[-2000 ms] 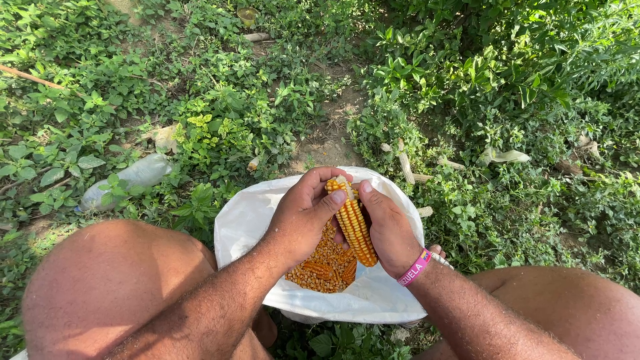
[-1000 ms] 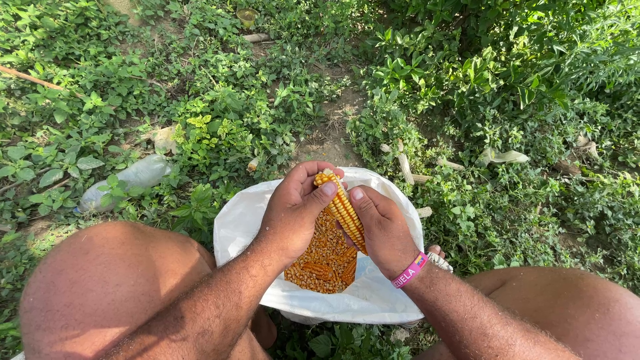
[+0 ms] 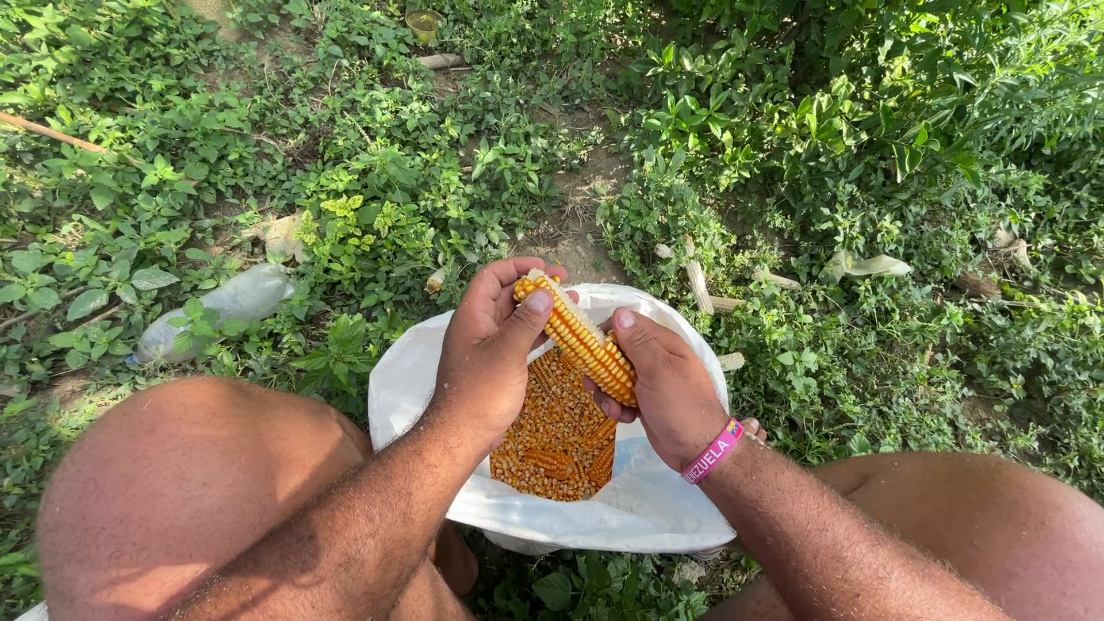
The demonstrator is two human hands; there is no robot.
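My left hand (image 3: 496, 341) grips the upper end of a partly shelled ear of corn (image 3: 586, 345), its thumb pressed on the kernels. At the ear's lower end, my right hand (image 3: 660, 379) holds it, thumb beside the bare strip of cob along the upper right side. The ear slants over a white sack (image 3: 604, 522) whose mouth is spread wide. Inside lie loose corn kernels (image 3: 539, 423) and several pieces of cob with kernels (image 3: 552, 461). A pink wristband is on my right wrist. The fingers under the ear are partly hidden.
My bare knees flank the sack. A clear plastic bottle (image 3: 220, 312) lies in the weeds at left. Bare corn cobs (image 3: 697, 278) and a pale plastic scrap (image 3: 867, 265) are on the ground at right. Leafy plants surround a patch of dirt (image 3: 586, 203) beyond the sack.
A pale bare strip of cob now shows along the ear's upper right side, where rows of kernels showed before. Both hands have stayed on the ear above the sack.
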